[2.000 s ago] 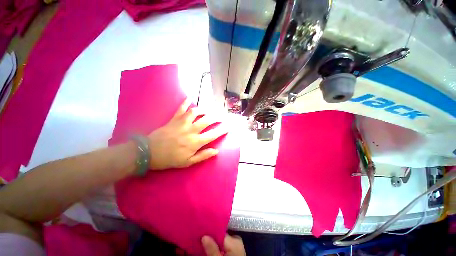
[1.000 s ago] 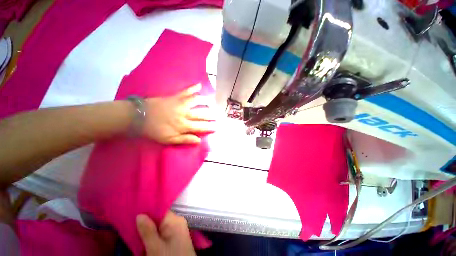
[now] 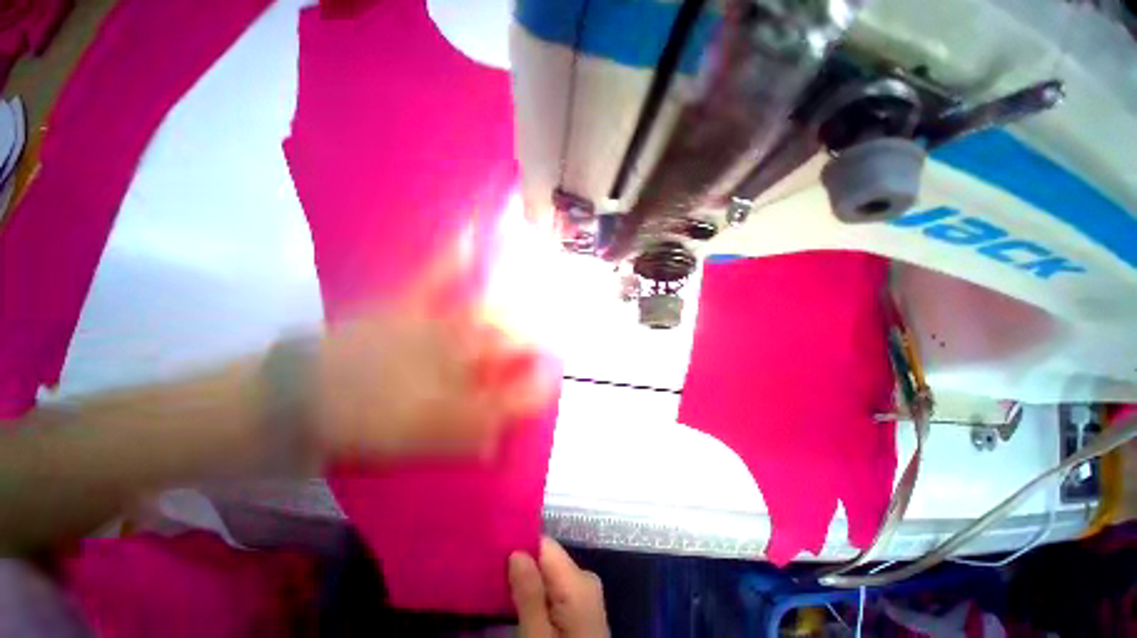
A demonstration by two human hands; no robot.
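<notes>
A bright pink garment panel (image 3: 399, 212) lies lengthwise left of the needle, its lower end over the table's front edge. My left hand (image 3: 412, 393), blurred, is over the panel below the bright light; its fingers are too blurred to read. My right hand (image 3: 559, 596) pinches the panel's lower right corner at the bottom of the frame. The presser foot and needle area (image 3: 580, 231) is partly lost in glare. A small cut panel pile (image 3: 798, 386) lies right of the needle under the machine arm, with a notched lower end.
The white sewing machine head (image 3: 997, 199) with a blue stripe spans the upper right. A grey tension dial (image 3: 873, 175) sticks out. More pink cloth (image 3: 94, 212) lies along the left. A pale strip (image 3: 916, 455) and white cable hang at right. A blue crate (image 3: 767, 598) is below.
The panel has been turned straighter and reaches further up the table. My left hand has moved down, and my right hand has moved right with the panel's corner.
</notes>
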